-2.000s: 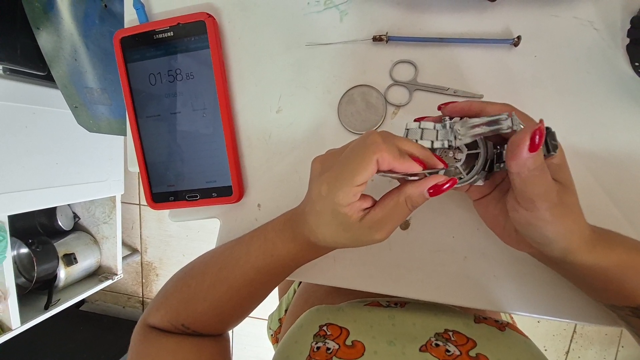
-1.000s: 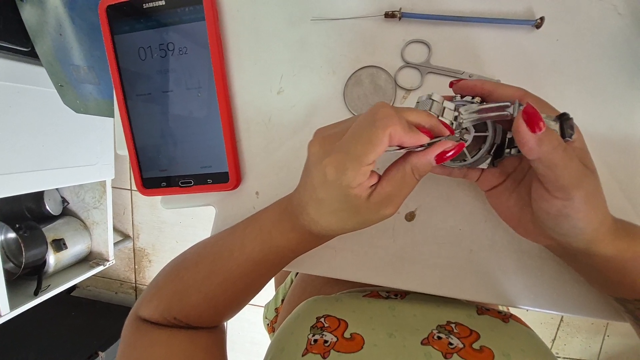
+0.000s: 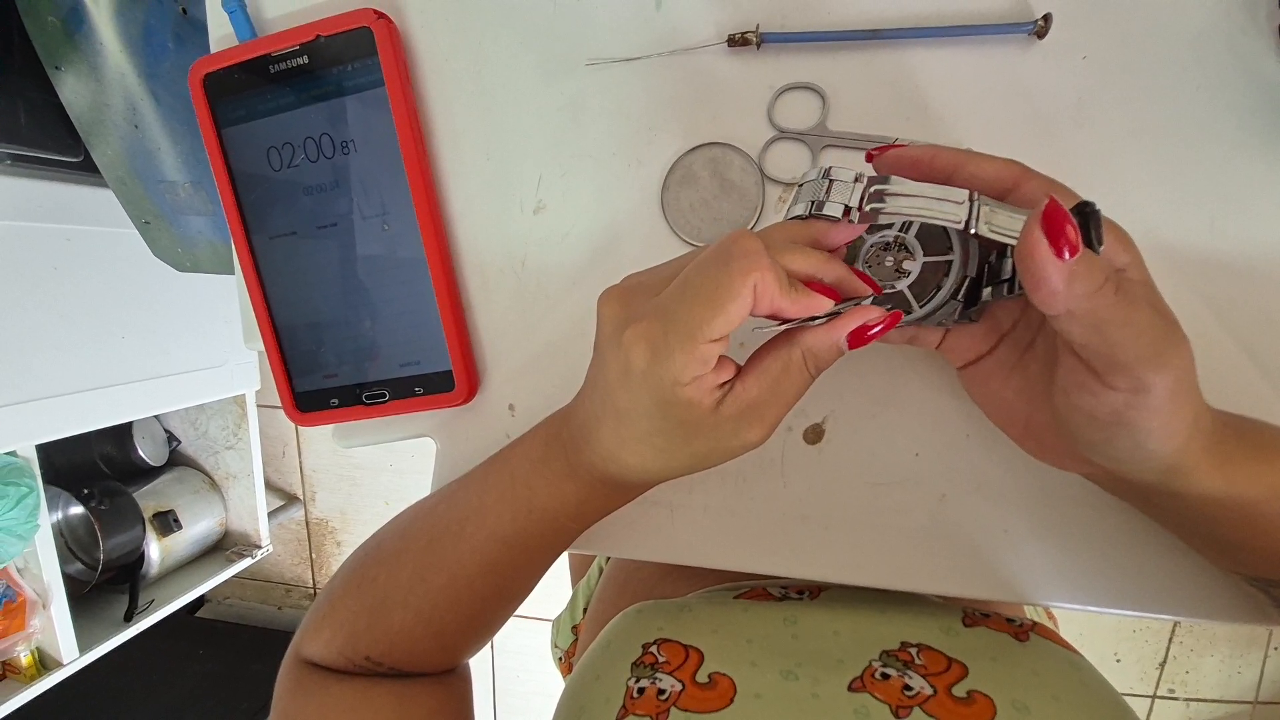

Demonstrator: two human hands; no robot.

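Observation:
My right hand [image 3: 1090, 330] holds a metal wristwatch [image 3: 915, 265] with its back up and the inner works showing. The watch's metal bracelet [image 3: 828, 192] and clasp [image 3: 920, 203] run along the far side of the case. Between thumb and fingers, my left hand [image 3: 700, 360] pinches a thin metal tool [image 3: 812, 318], probably tweezers, its tip at the watch back. Just beyond my left hand lies a round metal disc [image 3: 712, 193], beside small metal scissors [image 3: 800, 130], whose blades are partly hidden behind my right hand.
A thin blue-handled tool with fine wires [image 3: 890, 35] lies at the far side of the white table [image 3: 880, 520]. On the left is a tablet in a red case [image 3: 335, 220], showing a running timer. Metal pots [image 3: 180, 520] stand in an open cabinet at lower left.
The timer on the tablet has advanced. Both hands stay at the watch, the thin tool still pinched in the left fingers.

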